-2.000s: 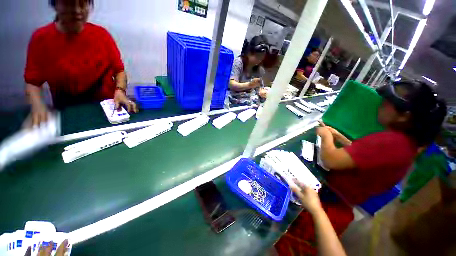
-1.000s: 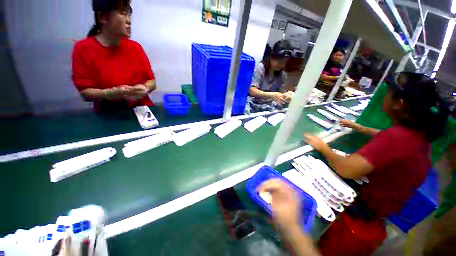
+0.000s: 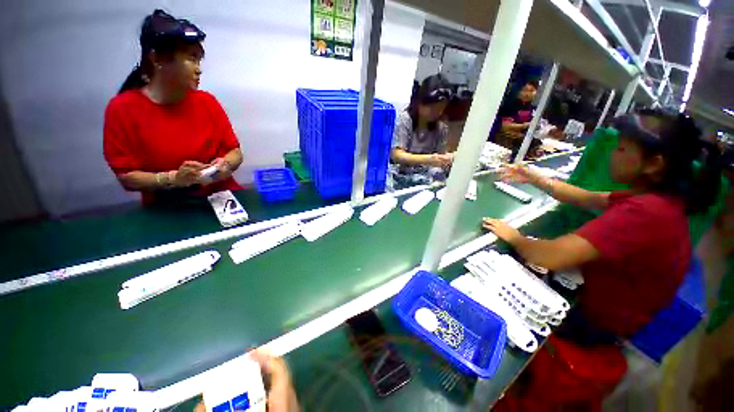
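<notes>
A white printed retail pack (image 3: 233, 389) with small blue blocks stands at the bottom edge, partly cut off. My right hand (image 3: 278, 385) is closed on its right side, with the thumb near the pack's top. A sliver of skin at the pack's left side may be my left hand; it is nearly all cut off by the frame. The fanned pack pile (image 3: 113, 388) lies at the lower left, printed faces up. The small blue basket (image 3: 409, 299) holds a white round item (image 3: 426, 319) and a tangle of pale strands (image 3: 447, 328).
A dark smartphone-like rectangle (image 3: 378, 354) lies left of the basket. The neighbour's pack stack (image 3: 519, 291) is right of it. White packs (image 3: 169, 278) lie along the green belt (image 3: 322, 273). A white upright (image 3: 475, 145) stands behind the basket. People sit across the belt and at right.
My right hand has moved from the basket to the lower left and now grips a pack. The pile shows lower in the frame. The right neighbour's arm reaches farther over the belt.
</notes>
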